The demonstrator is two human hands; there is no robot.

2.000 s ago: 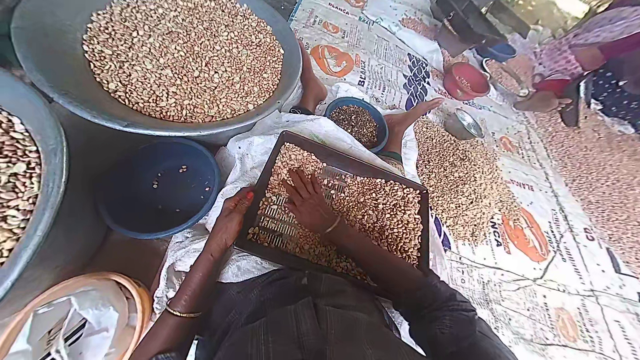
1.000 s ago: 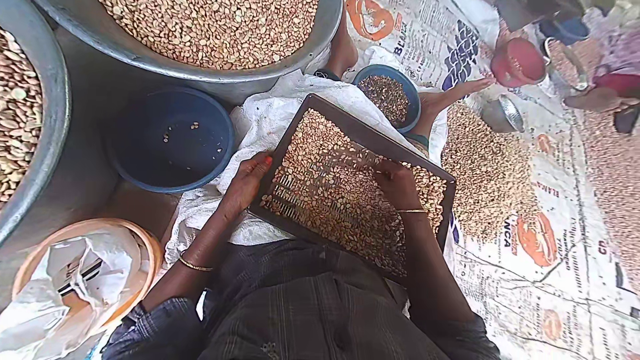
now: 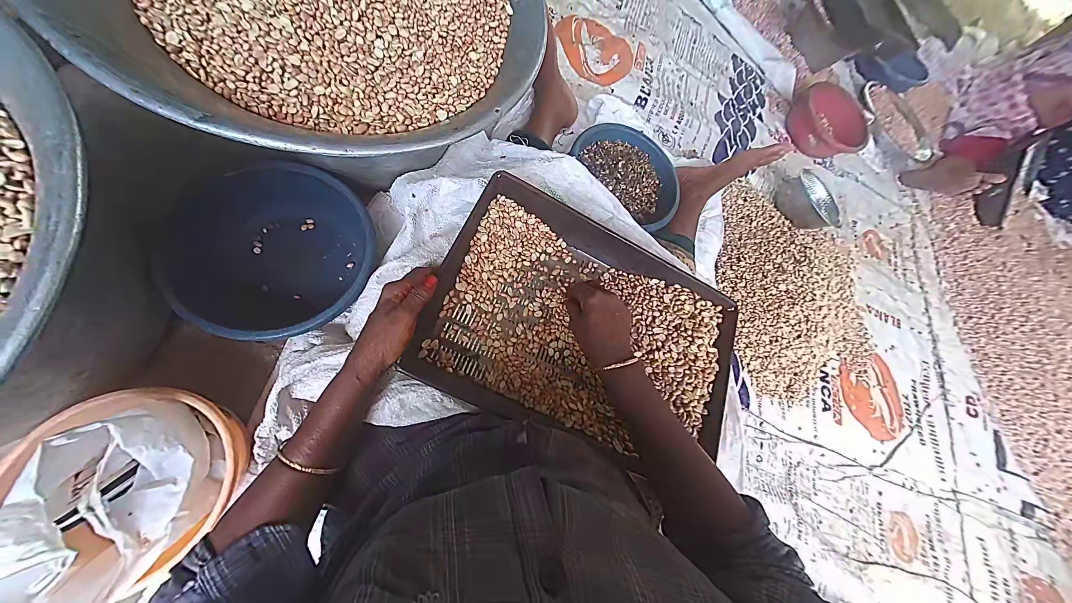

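Observation:
A dark slotted plastic tray lies tilted over my lap on white sacking, spread with brown and pale split beans or nuts. My left hand grips the tray's left rim, thumb on top. Over the middle of the tray, my right hand is down among the pieces with its fingers curled; whether it holds any is hidden. Just beyond the tray's far edge stands a small blue bowl of darker bits. A larger blue basin with a few scattered pieces sits to the left.
Large metal basins of pieces stand at upper left and far left. An orange-rimmed tub with plastic sheeting is at lower left. Right of the tray, a heap lies on printed sacks near a metal bowl and red bowl. Another person's hand shows beyond.
My right hand, spread over the tray's upper left two seconds ago, has moved right and is now curled near the middle. My left hand stays on the rim. The view has shifted somewhat.

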